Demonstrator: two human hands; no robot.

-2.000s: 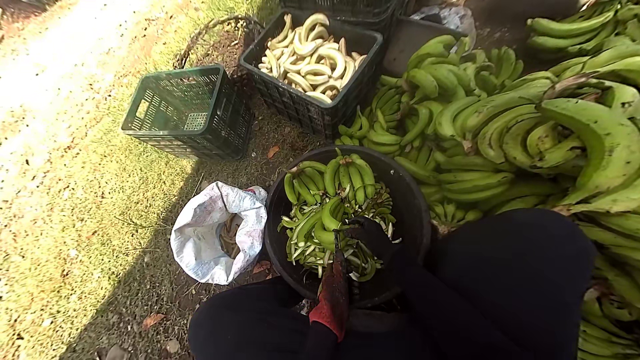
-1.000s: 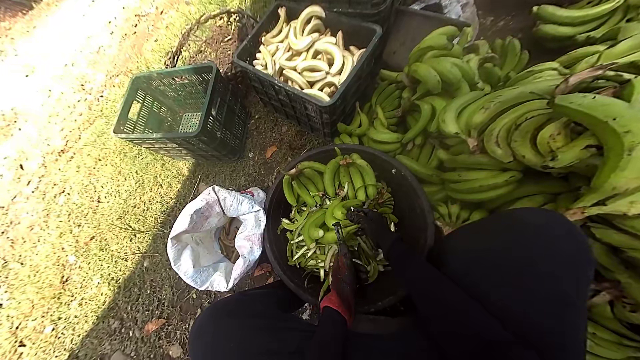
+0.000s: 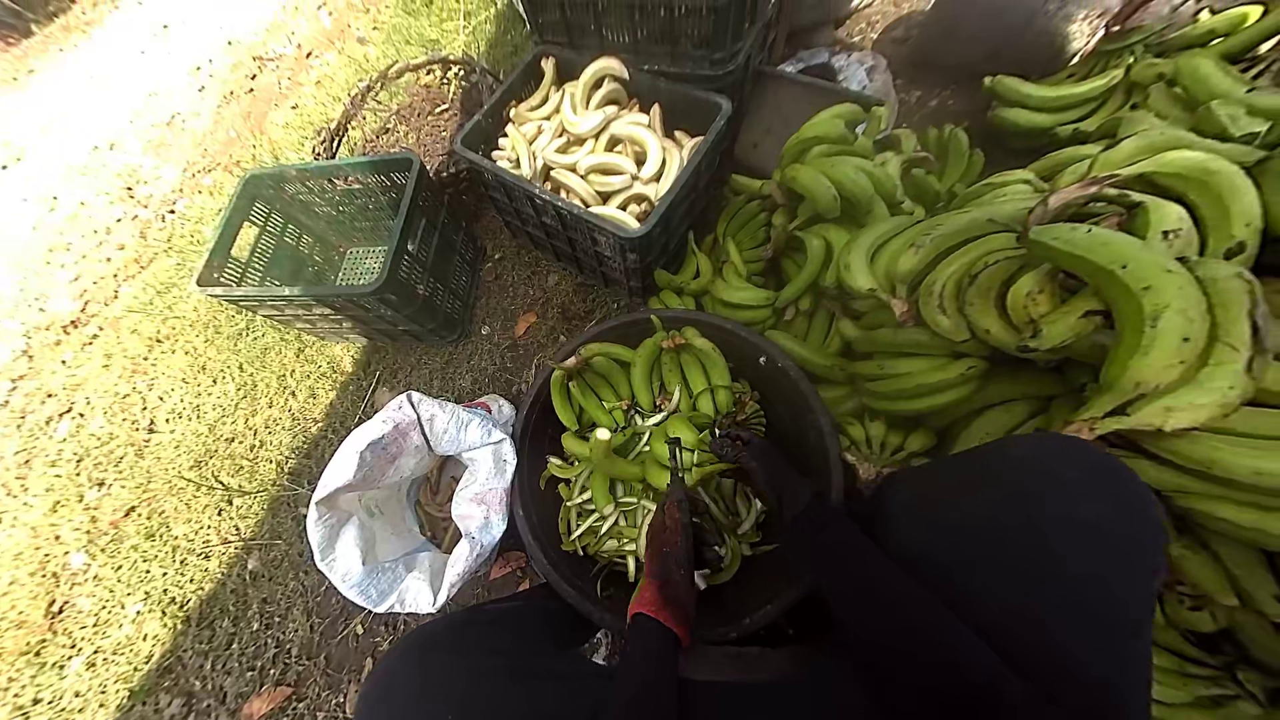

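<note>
A round black tub (image 3: 790, 370) stands between my knees, with bunches of small green bananas (image 3: 690, 370) at its far side and loose green peel strips (image 3: 610, 530) nearer me. My left hand (image 3: 672, 550), in a dark glove with a red cuff, reaches over the tub's middle. A thin dark tip, perhaps a blade, sticks out beyond its fingers. Just to its right, my right hand (image 3: 750, 460), dark-gloved, is by the green fruit at the tub's right side. Its fingers are too dark to read, and what it grips is hidden. A green piece with a pale cut end (image 3: 603, 455) lies left of both hands.
A white sack (image 3: 370, 510) with brownish contents stands left of the tub. Beyond are a green plastic crate (image 3: 310, 290) and a dark crate (image 3: 600, 245) of peeled bananas (image 3: 610, 140). Large green banana bunches (image 3: 1130, 290) are heaped to the right.
Both hands stay over the tub, shifting only slightly. The green pieces beneath them have moved about, and a piece with a pale cut end now shows to their left.
</note>
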